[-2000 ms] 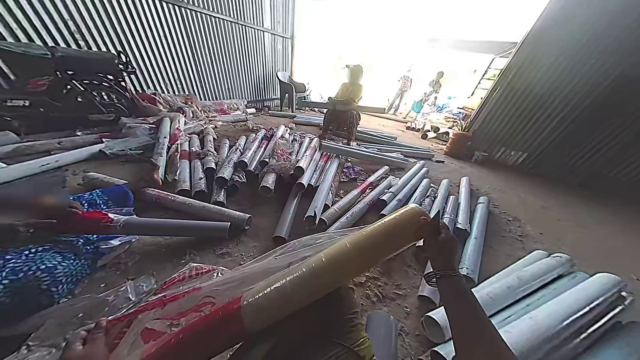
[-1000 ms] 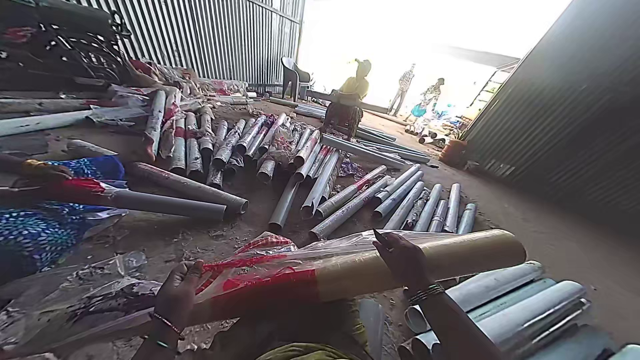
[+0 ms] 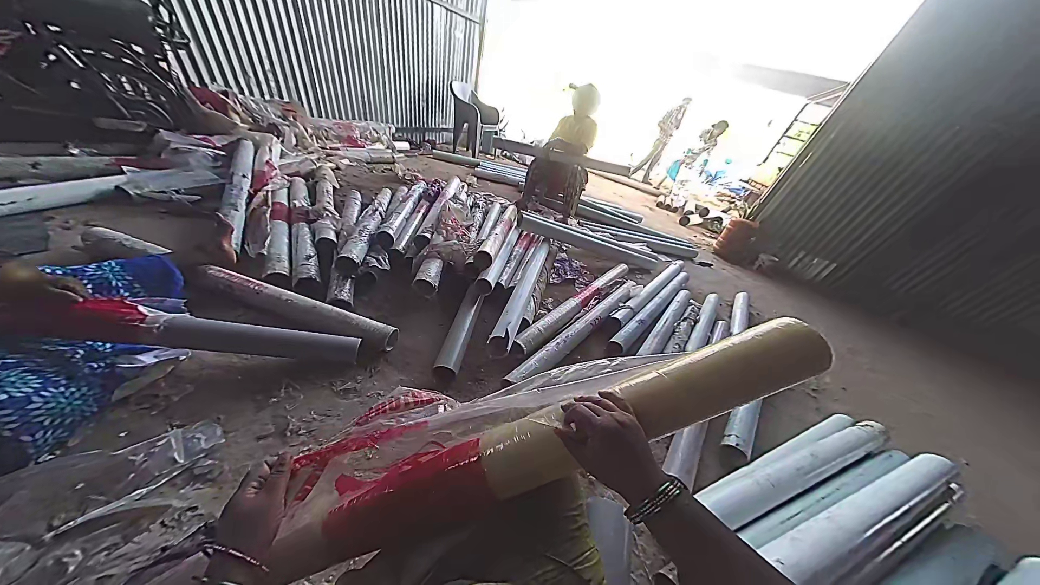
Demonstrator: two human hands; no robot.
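Note:
A tan pipe [image 3: 723, 370] with a red band [image 3: 406, 491] slants across the foreground, its far end raised to the right. Clear plastic film [image 3: 504, 410] with red print hangs loosely along its upper side. My right hand [image 3: 605, 431], wearing a beaded bracelet, lies on the pipe around its middle with fingers bent at the film. At the lower left, my left hand [image 3: 256, 504] grips the film beside the near part of the pipe. That near end is partly hidden by the film and the hand.
Grey pipes [image 3: 861, 504] are stacked at the lower right, and more pipes [image 3: 487, 252] lie in rows on the dirt floor. At left, a co-worker in blue patterned cloth [image 3: 65, 374] holds a grey pipe [image 3: 260, 337]. Another person [image 3: 569, 154] sits near a plastic chair [image 3: 471, 114].
My right hand, last seen open above the pipe, now rests on it with bent fingers. The pipe's far end has tilted upward since one second ago.

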